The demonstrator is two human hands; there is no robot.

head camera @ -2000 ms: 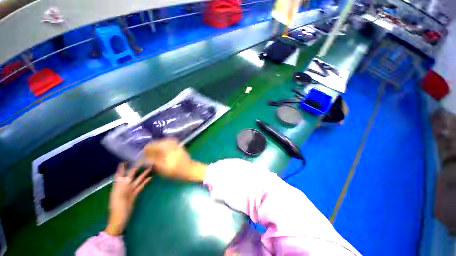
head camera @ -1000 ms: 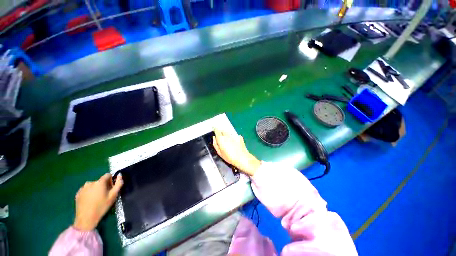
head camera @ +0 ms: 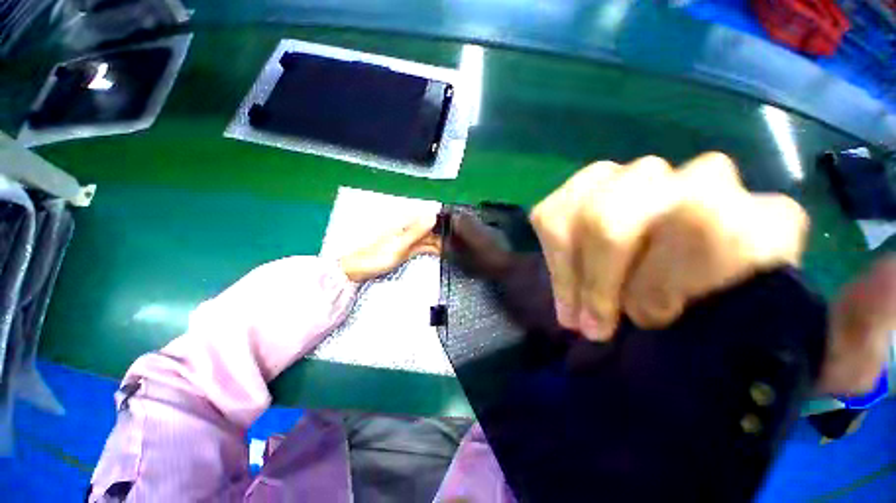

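A flat glossy black panel unit [head camera: 629,413] is raised and tilted off the silvery-white foam sheet [head camera: 388,314], close to the camera on the right. My left hand [head camera: 398,248] holds its left edge, with the fingertips hidden at the edge. My right hand [head camera: 668,246], large and blurred, grips its upper edge with curled fingers. More blurred skin shows at the right picture edge. The glossy surface reflects a hand. Two brass-coloured rings show near the unit's lower right. Its lower end is cut off.
Another black panel [head camera: 354,108] lies on a foam sheet behind. A glossy black unit [head camera: 103,86] lies at the far left. Wrapped sheets [head camera: 29,285] stand at the left edge. A black unit [head camera: 860,182] lies at the right. A blue bin [head camera: 867,395] is partly hidden.
The front panel unit has gone from lying flat on its foam to raised and tilted towards the camera, with both hands on it. The view has turned left; the screw dishes and screwdriver are out of sight.
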